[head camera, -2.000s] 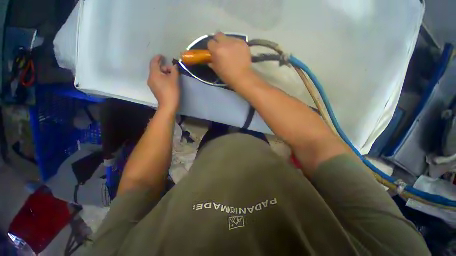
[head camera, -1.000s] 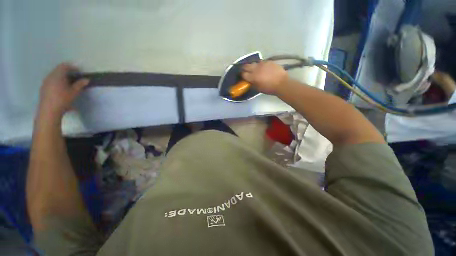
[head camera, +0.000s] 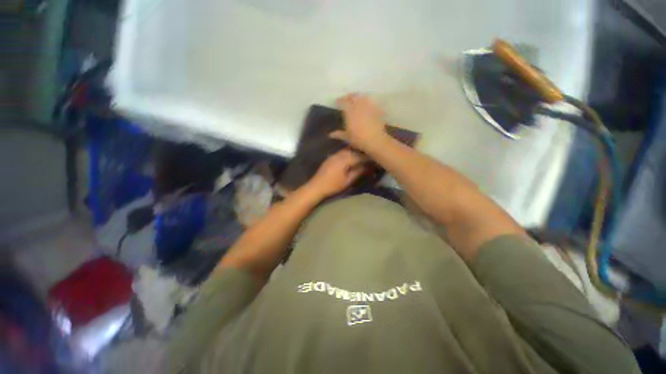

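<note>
A dark brown-black cloth piece (head camera: 315,137) lies bunched over the near edge of the off-white pressing table (head camera: 241,80). My left hand (head camera: 340,172) is on its near part, fingers curled at the cloth. My right hand (head camera: 361,120) is on its upper part, just beyond my left. The picture is blurred, and my right forearm hides part of the cloth. The steam iron (head camera: 504,91), with an orange-brown handle, stands at the table's right side, away from both hands.
The blue and tan hoses (head camera: 607,190) run from the iron down the right side. Blue plastic crates (head camera: 117,172) are below the table at left. A red item (head camera: 91,291) lies at lower left. Pale scraps (head camera: 253,196) lie below the near edge.
My right hand has let go of the iron, now at the right. Both hands have come together at the dark cloth. The pale panel with its dark band no longer lies spread along the edge.
</note>
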